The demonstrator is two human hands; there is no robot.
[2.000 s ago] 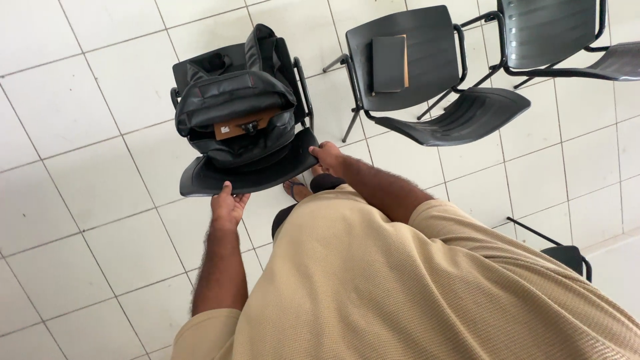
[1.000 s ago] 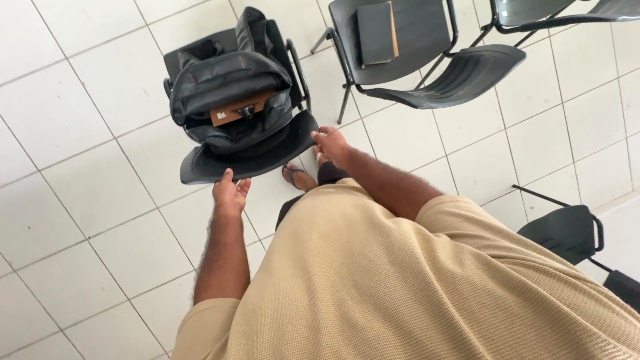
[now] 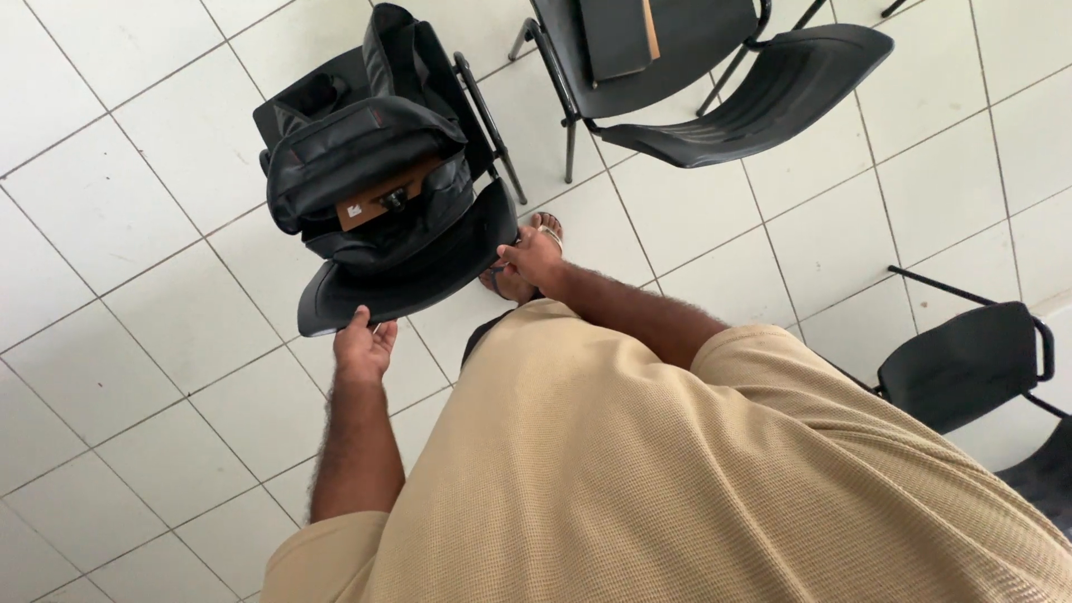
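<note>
A black plastic chair (image 3: 322, 300) faces away from me, its backrest nearest my body. My left hand (image 3: 365, 342) grips the backrest's top edge near its left end, thumb on top. At the right end of that edge, my right hand (image 3: 536, 254) holds on with its thumb and fingers. A black backpack (image 3: 360, 155) lies on the seat against the backrest, its main pocket gaping. Inside the pocket are a brown clipboard (image 3: 358, 209) and its dark metal clip. The fingers under the backrest are partly hidden.
Another black chair (image 3: 754, 105) stands at the upper right with a dark folder (image 3: 615, 42) on its seat. More black chairs (image 3: 959, 364) are at the lower right. White floor tiles (image 3: 159, 276) surround the chairs. My sandalled feet (image 3: 548, 224) are just behind the held chair.
Both hands keep their hold on the backrest. The view has shifted, bringing more of the lower-right chairs into sight.
</note>
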